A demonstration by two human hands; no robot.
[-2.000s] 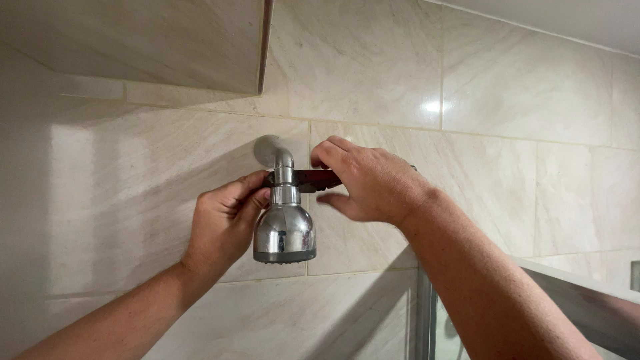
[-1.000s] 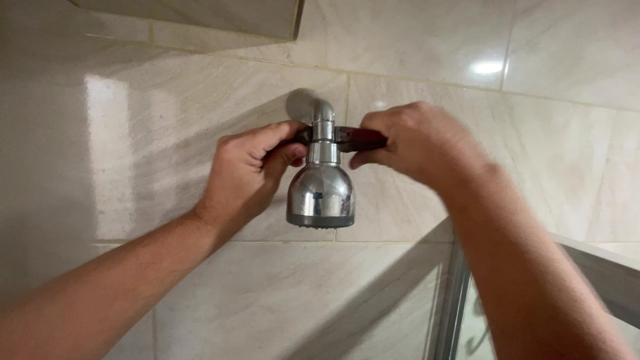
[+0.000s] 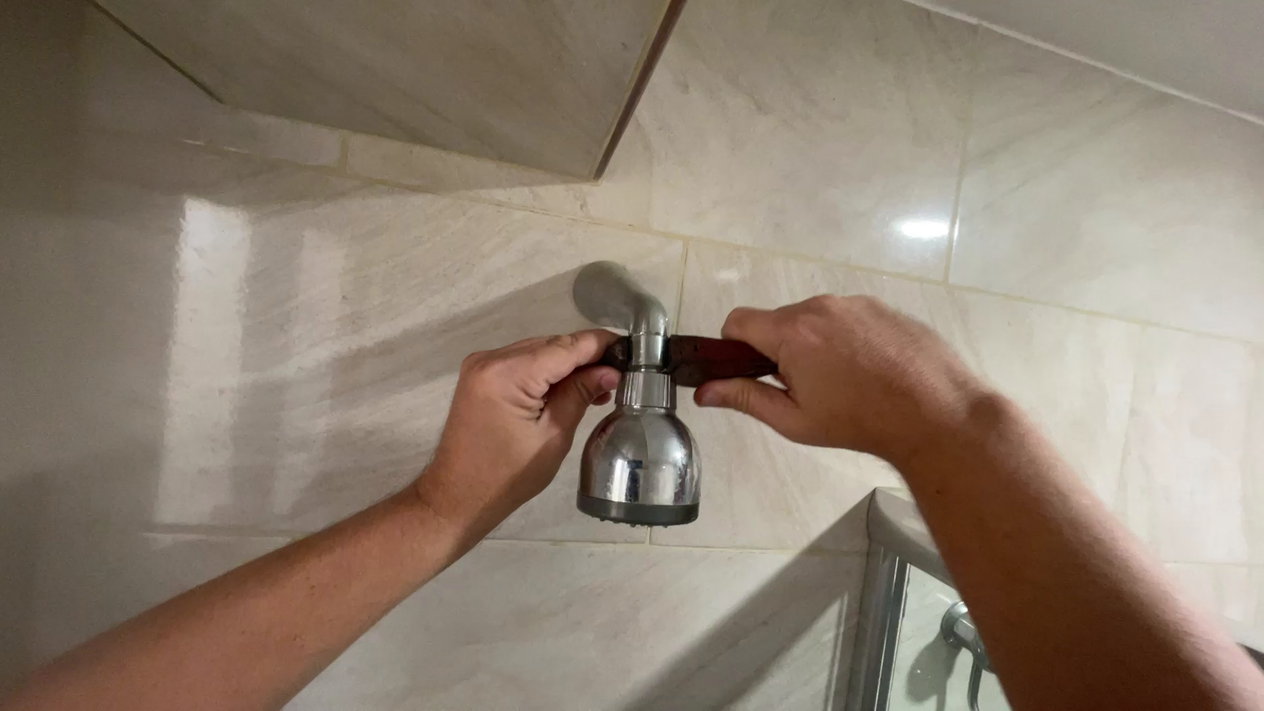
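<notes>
A chrome shower head (image 3: 639, 464) with a dark rim hangs face down from a bent chrome shower arm (image 3: 647, 314) on the wall. A dark red and black tool (image 3: 716, 360), whose exact kind I cannot tell, lies level across the neck, just above the ribbed collar (image 3: 647, 390). My right hand (image 3: 839, 375) grips its red end to the right of the neck. At the left of the neck my left hand (image 3: 533, 405) pinches the tool's dark end between thumb and fingers. Part of the tool is hidden behind the neck.
Marble-look tiles (image 3: 395, 474) cover the wall behind. A tiled boxed-out section (image 3: 444, 79) juts out overhead at the upper left. At the lower right stands a metal-framed shower enclosure (image 3: 879, 612), with a chrome fitting (image 3: 963, 627) seen beside my right forearm.
Both hands stay at the neck of the shower head, with the tool across it. The view has shifted between frames.
</notes>
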